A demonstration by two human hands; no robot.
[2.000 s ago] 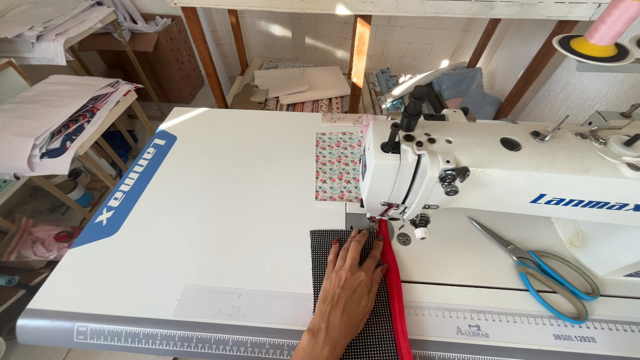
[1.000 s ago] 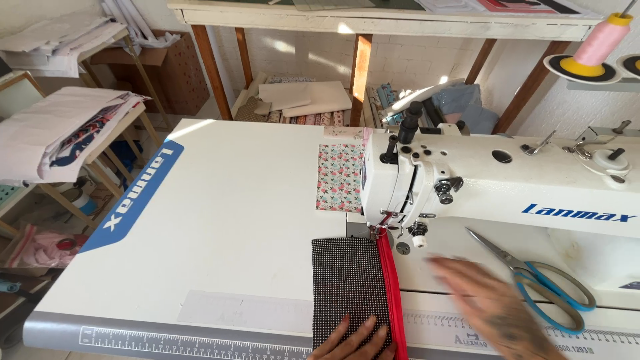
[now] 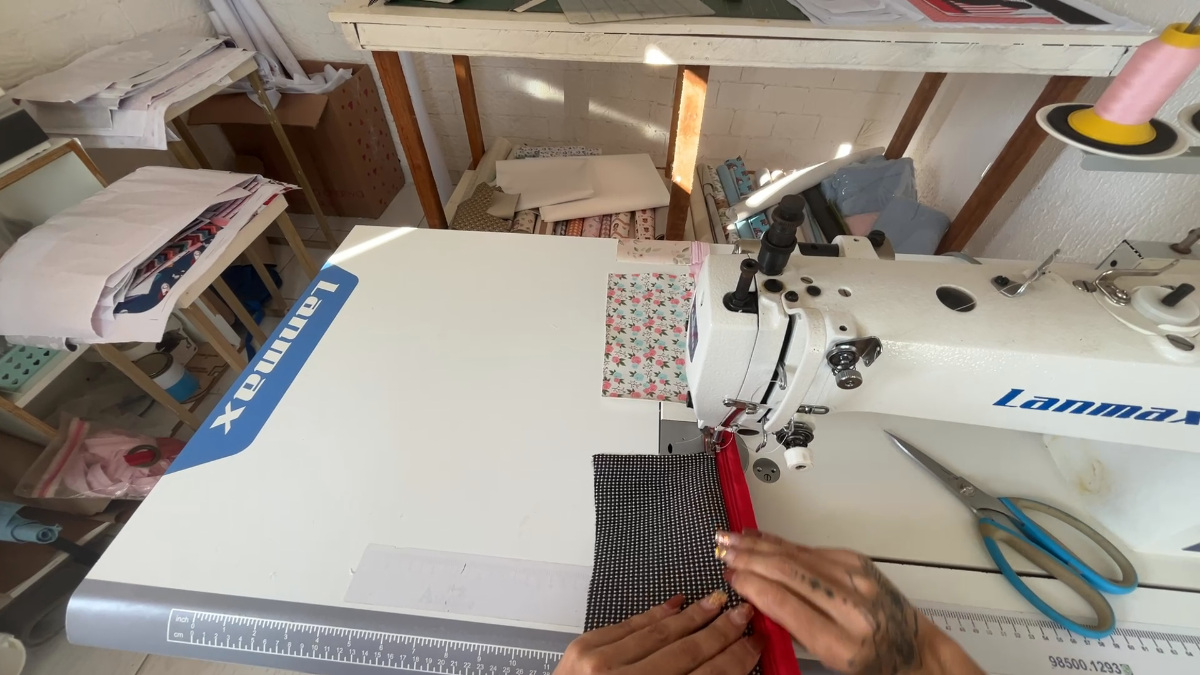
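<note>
A black fabric piece with small white dots lies on the sewing table, a red zipper tape along its right edge. The tape's far end is under the presser foot of the white Lanmax sewing machine. My left hand rests flat on the near part of the fabric, fingers on its surface. My right hand pinches the red tape and the fabric edge between thumb and fingers, just right of the left hand. The fabric's near end is hidden by the hands.
Scissors with blue and grey handles lie right of my right hand, near a clear ruler. Floral fabric lies beside the machine head. A printed ruler scale runs along the table's front edge. A pink thread cone stands at upper right.
My left hand has moved back toward the near edge from beside the presser foot. My right hand, out of view at first, has come in from the right and now holds the red tape.
</note>
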